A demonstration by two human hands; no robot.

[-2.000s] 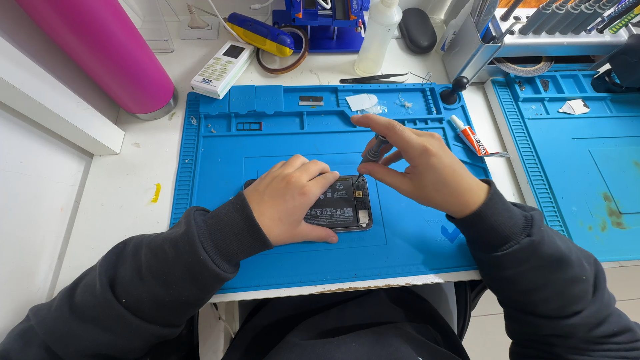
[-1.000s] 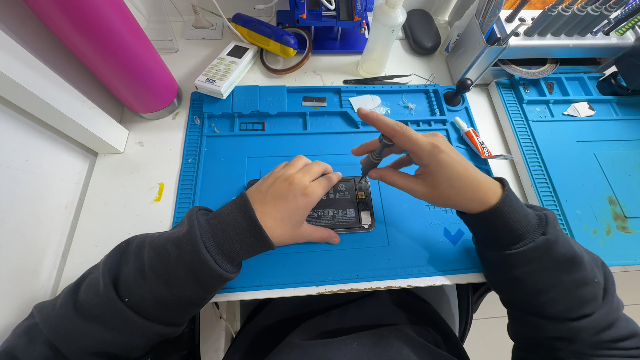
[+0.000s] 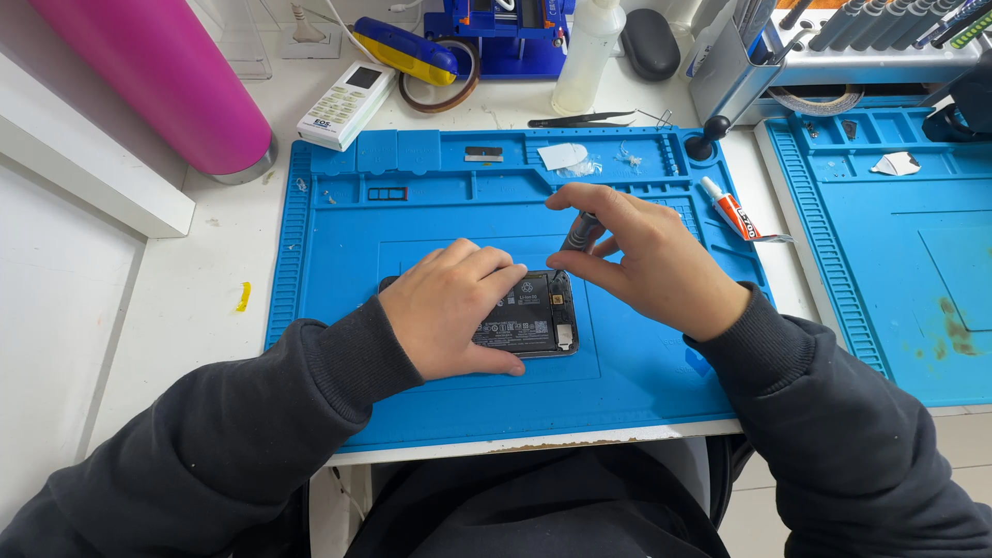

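An opened smartphone (image 3: 515, 329) lies on the blue silicone repair mat (image 3: 496, 415), its black battery and inner parts facing up. My left hand (image 3: 457, 310) rests across the phone's left part, thumb along the lower edge and fingers near the upper edge, and hides that end. In my right hand (image 3: 620, 248) is a grey precision screwdriver (image 3: 580, 232), held between thumb and fingers with the index finger raised by its top. The driver's tip points down at the phone's upper right corner; whether it sits in a screw I cannot tell.
Black tweezers (image 3: 581, 120), a plastic bottle (image 3: 587, 62) and a tape roll (image 3: 439, 85) lie behind the mat. A glue tube (image 3: 730, 209) rests at its right edge, near a second blue mat (image 3: 914, 256). A pink cylinder (image 3: 163, 85) stands at the left.
The right hand has shifted slightly at the phone's upper right corner, and the screwdriver's tilt differs a little. The left hand and the phone have stayed in place.
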